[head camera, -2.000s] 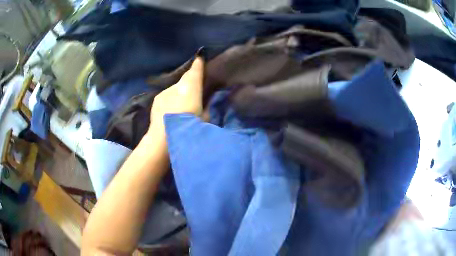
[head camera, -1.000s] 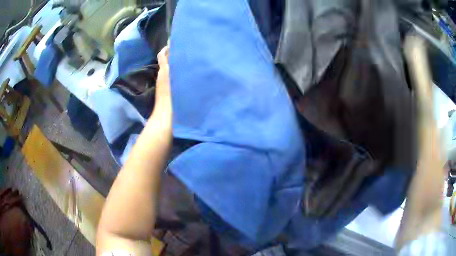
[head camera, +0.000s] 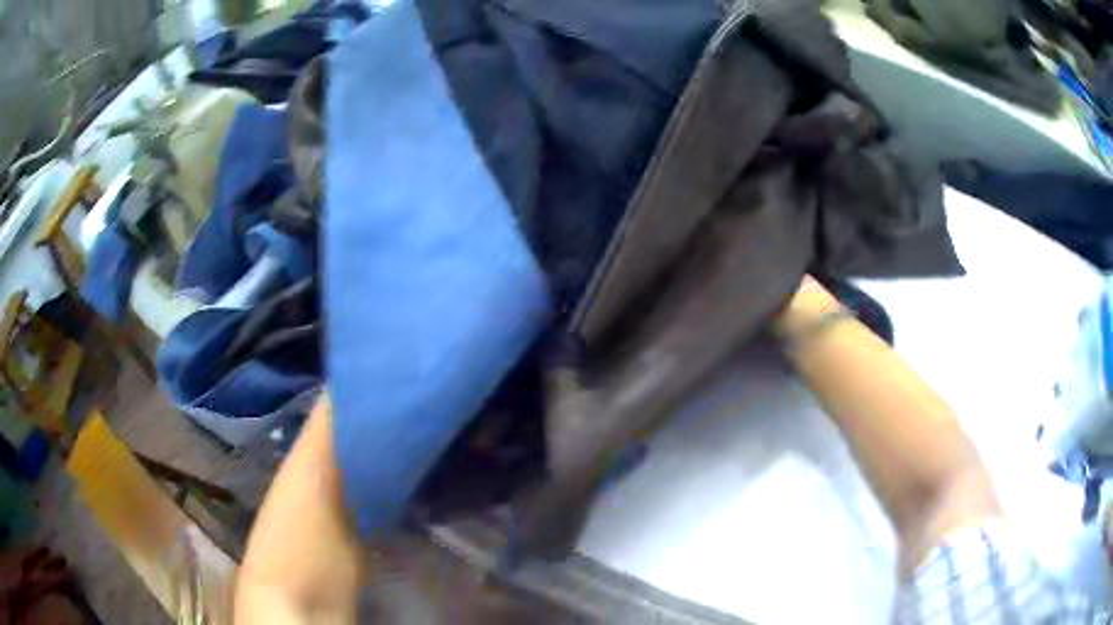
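The dark garment (head camera: 586, 134) hangs over the white table in front of me, blurred by motion. Its mid-blue panel (head camera: 421, 269) faces me on the left and its dark brown lining (head camera: 745, 244) on the right. My left forearm comes up from the bottom; the left hand is hidden behind the blue panel. My right hand (head camera: 808, 311) is at the lining's lower right edge, its fingers mostly hidden under the cloth, so its grip cannot be told.
The white table (head camera: 964, 354) runs to the right, its edge strip at the bottom. More blue and dark cloth (head camera: 244, 330) lies at left. Wooden stools (head camera: 61, 220) and a yellow board (head camera: 116, 501) are at far left.
The garment has been turned and spread, with more navy cloth and lining showing. My right hand has moved inward and down to the lining. The left hand has gone out of sight behind the blue panel.
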